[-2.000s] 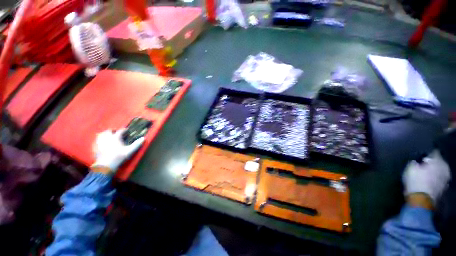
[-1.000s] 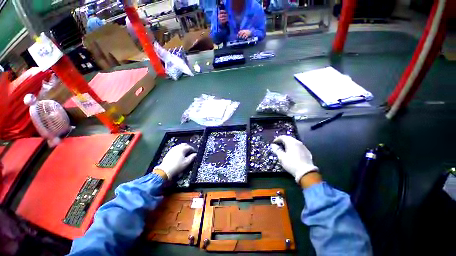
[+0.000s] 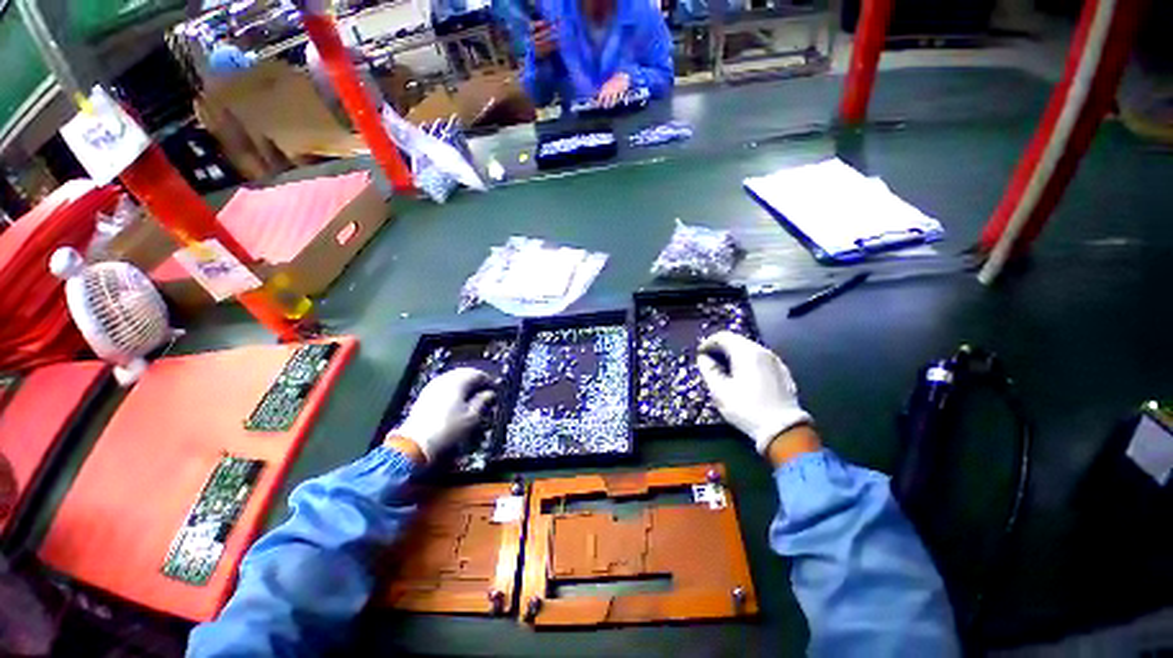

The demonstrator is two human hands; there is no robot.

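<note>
My left hand [image 3: 446, 411], in a white glove, is over the left parts tray [image 3: 409, 365], its fingers bent down among silver pieces. My right hand [image 3: 751, 388], also gloved, has its fingertips at the right parts tray [image 3: 696, 426], which holds chunkier silver bits. Whether either hand pinches a piece cannot be told. The middle tray [image 3: 570, 455] holds many tiny silver screws. The orange-brown fixture [image 3: 705, 549] lies in front of the trays, two plates side by side; my left sleeve covers part of the left plate.
Two green circuit boards [image 3: 214, 517] lie on a red pad [image 3: 116, 450] at left, by a white fan [image 3: 118, 309]. Plastic bags [image 3: 534, 275] lie behind the trays. A clipboard [image 3: 843, 206], pen [image 3: 827, 294] and black electric screwdriver [image 3: 929, 424] are at right. A person [image 3: 598, 58] sits opposite.
Two seconds ago my left hand was on a circuit board at the pad and my right at the far right. Both moved to the trays. Over the last second they have barely moved.
</note>
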